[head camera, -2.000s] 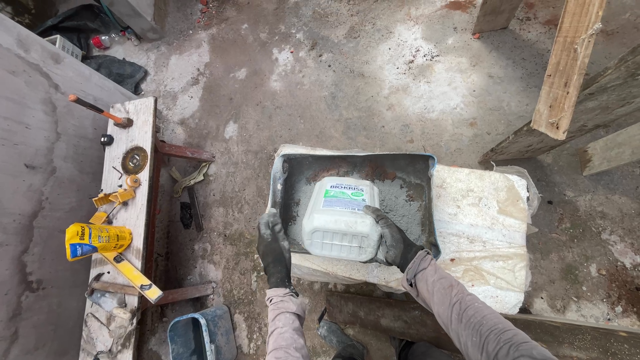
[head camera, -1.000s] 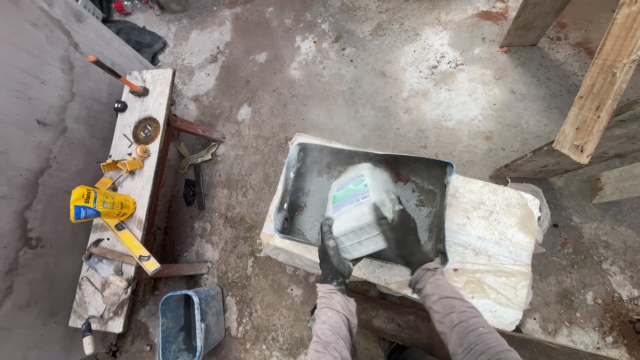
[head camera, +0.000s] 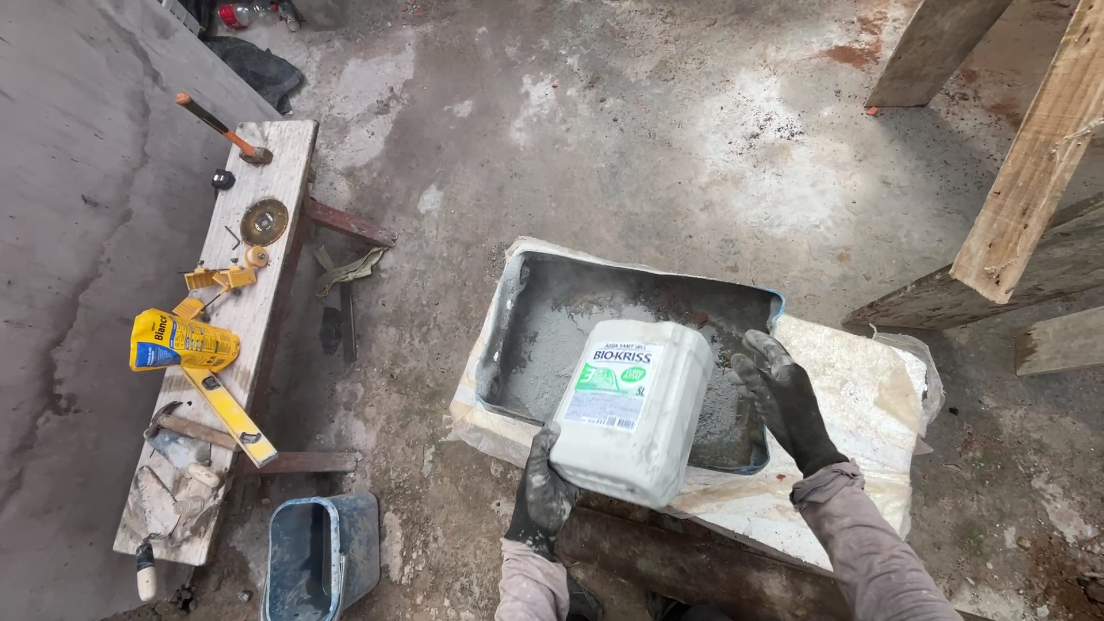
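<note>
A white plastic jug (head camera: 634, 414) with a green and white label is tilted over a dark plastic mixing tub (head camera: 776, 304) that holds grey powder (head camera: 539, 349). In a dark, dusty glove, my left hand (head camera: 545, 492) grips the jug's lower left corner. My right hand (head camera: 780, 397), gloved too, is off the jug, over the tub's right side with its fingers apart. Fine dust hangs over the powder. Under the tub lies a pale, plastic-wrapped slab or sack (head camera: 849, 414).
A wooden bench (head camera: 280, 164) at the left bears a hammer (head camera: 250, 151), a cutting disc (head camera: 264, 222), a yellow bag (head camera: 185, 341), a yellow spirit level (head camera: 228, 414) and a trowel (head camera: 151, 509). Near it stands a blue-grey bucket (head camera: 358, 552). Wooden boards (head camera: 1026, 164) jut in at the right.
Both hands were on the jug one second ago; my right hand has since come off it. The jug has turned and tilted, and its label shows more plainly.
</note>
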